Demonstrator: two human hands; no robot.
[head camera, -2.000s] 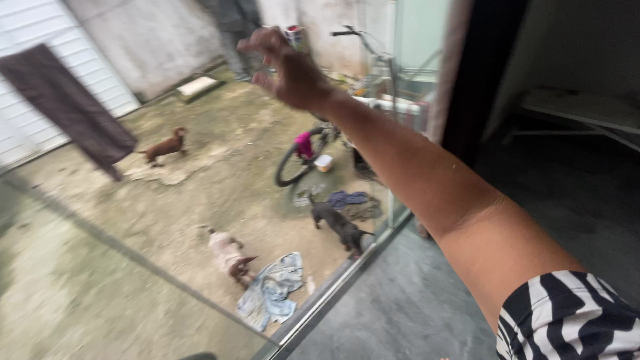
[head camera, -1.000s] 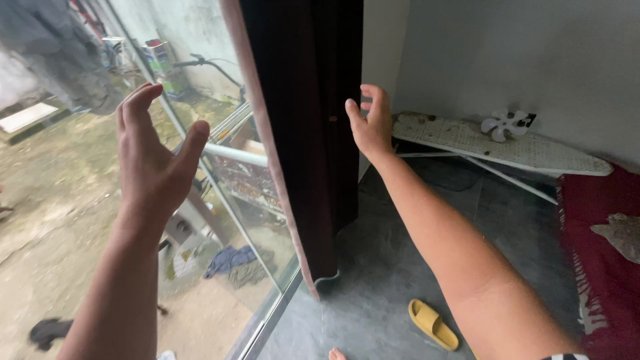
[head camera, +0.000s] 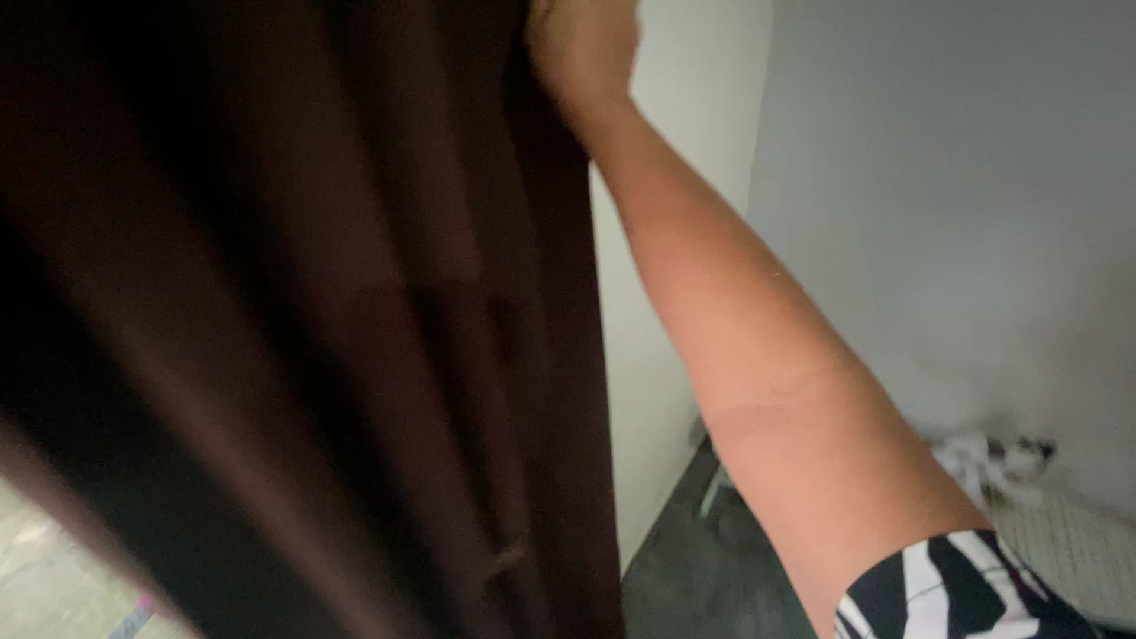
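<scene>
A dark brown curtain (head camera: 382, 337) hangs in folds across the left half of the head view, close to the camera. My right hand (head camera: 581, 40) is raised against the curtain's right edge at the top of the frame. Its fingers are cut off and hidden there, so whether they grip the cloth cannot be told. The bare right forearm runs down to a black and white patterned sleeve (head camera: 950, 590). My left hand is out of view.
A pale wall (head camera: 692, 222) and a grey wall (head camera: 932, 195) meet behind the arm. At the lower right, an ironing board (head camera: 1056, 541) bears a blurred white object (head camera: 985, 457). Dark floor (head camera: 710, 577) shows below, and bright ground outdoors (head camera: 44, 568) at the lower left.
My right hand has moved up to the curtain's edge. My left hand, raised before the glass one second ago, has left the view. The curtain now covers much more of the view, which has shifted.
</scene>
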